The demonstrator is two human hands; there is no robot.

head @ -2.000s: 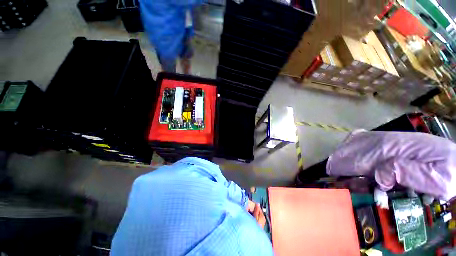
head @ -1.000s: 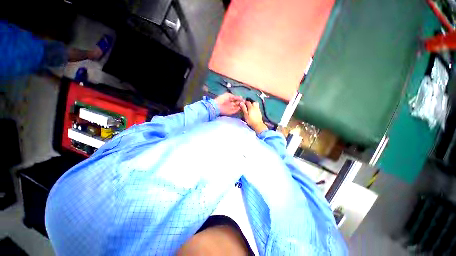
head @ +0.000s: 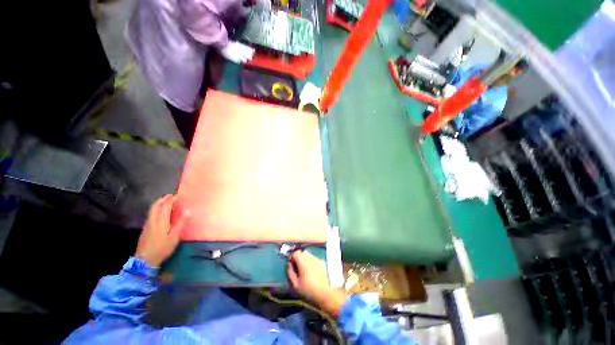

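Note:
A flat red-orange foam pad (head: 256, 168) lies on the green bench. My left hand (head: 160, 232) is at its lower left corner, with the fingertips on the pad's edge; nothing else shows in it. Dark-handled pliers or cutters (head: 222, 256) lie with handles spread on the green strip below the pad. My right hand (head: 311, 277) is at the strip's right end, its fingers curled on a second dark-handled tool (head: 287, 249). Its handles are mostly hidden by the hand.
A green conveyor belt (head: 384, 175) runs right of the pad, with a brown box of small bits (head: 398, 283) at its near end. A black tray (head: 253, 84) with a yellow tape roll and a red-lined board tray (head: 290, 64) stand beyond the pad. A person in pink (head: 168, 50) works there.
The view has turned from my lap to the bench. My hands, together near the bench edge before, are now apart: left at the pad's corner, right on the tool.

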